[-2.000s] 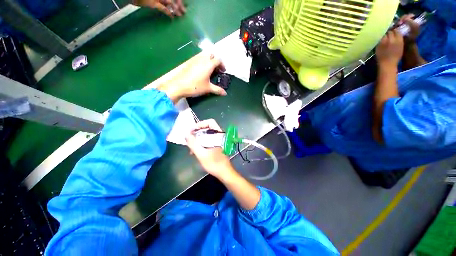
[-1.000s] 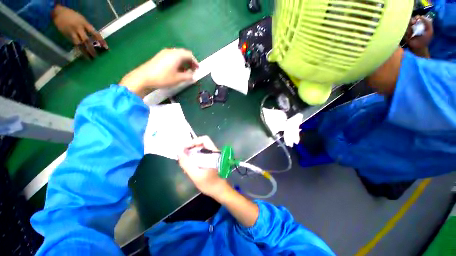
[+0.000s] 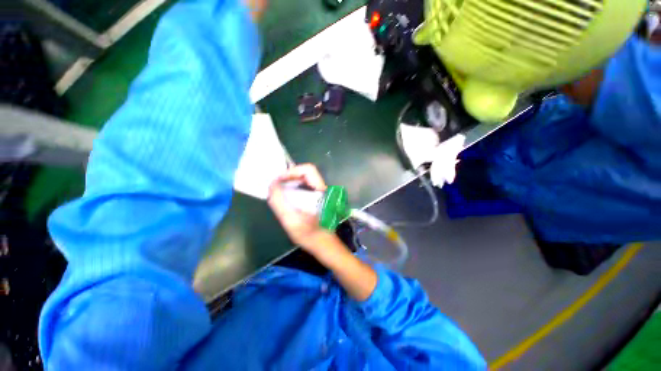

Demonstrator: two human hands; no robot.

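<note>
My right hand (image 3: 298,205) is closed around the glue syringe (image 3: 303,200), a clear-white tube with a green cap (image 3: 334,208) at its rear, and holds it over the bench edge. The needle tip cannot be made out. Two small black housings (image 3: 310,107) lie side by side on the green bench, ahead of the syringe. My left arm reaches to the top edge; only a sliver of skin shows past the sleeve and the hand is cut off. A white paper sheet (image 3: 259,161) lies between the left sleeve and my right hand.
A lime-green fan (image 3: 518,54) and black controller (image 3: 398,36) stand at upper right, with a pressure gauge (image 3: 436,115) and crumpled tissue (image 3: 445,161). The air hose (image 3: 377,224) loops off the bench edge. A person in blue sits at right. A grey post (image 3: 51,136) stands left.
My left hand has left the black housings and moved over the belt, then out past the top edge. My right hand still holds the syringe. The view has shifted.
</note>
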